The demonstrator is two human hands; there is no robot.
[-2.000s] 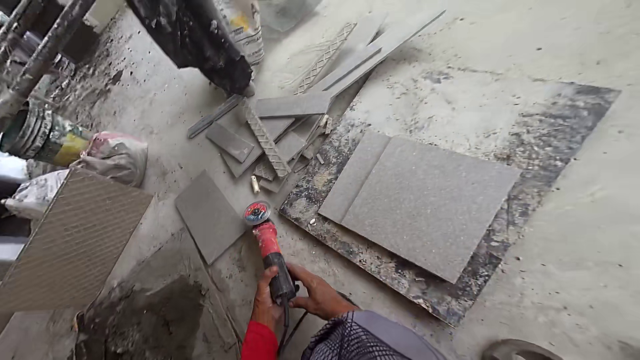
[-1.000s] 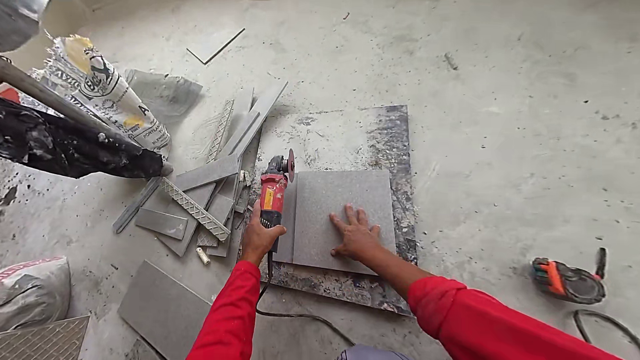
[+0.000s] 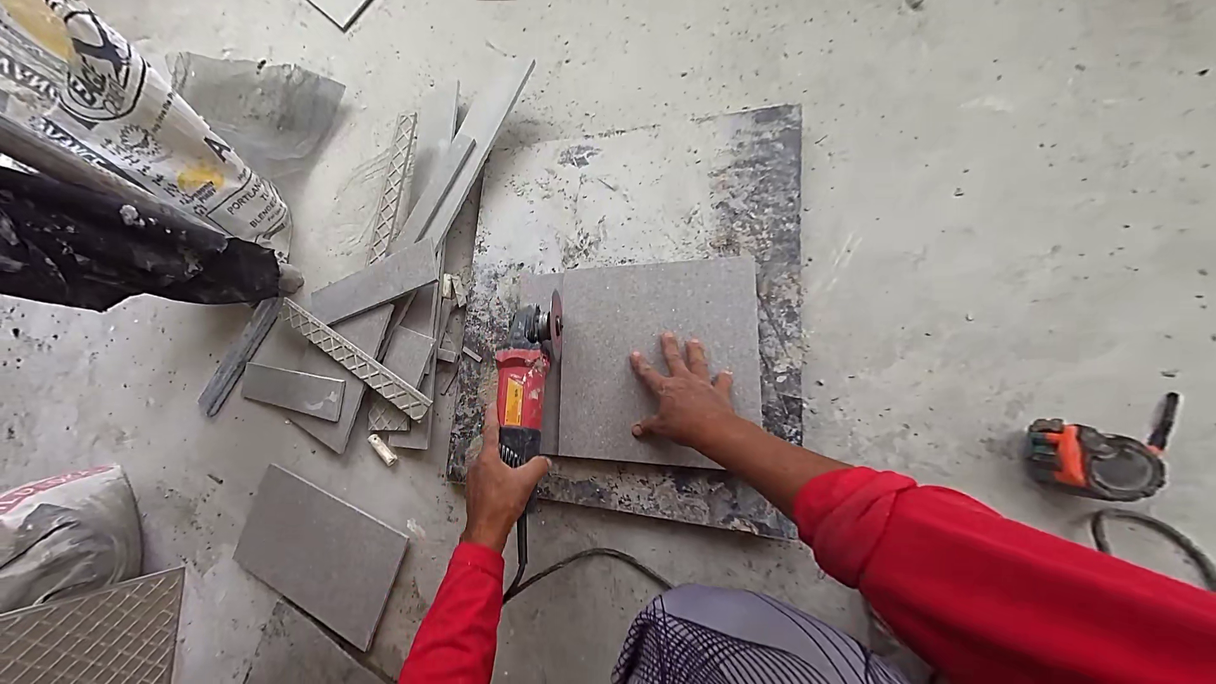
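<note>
My left hand (image 3: 503,484) grips the rear body of a red and black angle grinder (image 3: 522,389). Its cutting disc (image 3: 556,328) stands upright along the left edge of a grey tile (image 3: 627,304). A narrower strip of grey tile (image 3: 541,285) shows beneath and left of that edge, partly hidden by the grinder. My right hand (image 3: 684,394) lies flat on the tile with its fingers spread. Both tile pieces rest on a stained board (image 3: 655,199) on the floor. Whether the disc is spinning or touches the tile, I cannot tell.
Cut tile strips (image 3: 375,280) lie piled left of the board. A cement bag (image 3: 133,123) and black plastic (image 3: 123,247) stand beyond them. A loose tile (image 3: 321,556) lies at lower left. The grinder's cord (image 3: 589,553) runs near my knee. A tape measure (image 3: 1097,461) lies right.
Two seconds ago both my hands were at the grinder, away from the tile. Since then the grinder has come to the tile's left edge and my right hand onto the tile. The view has turned.
</note>
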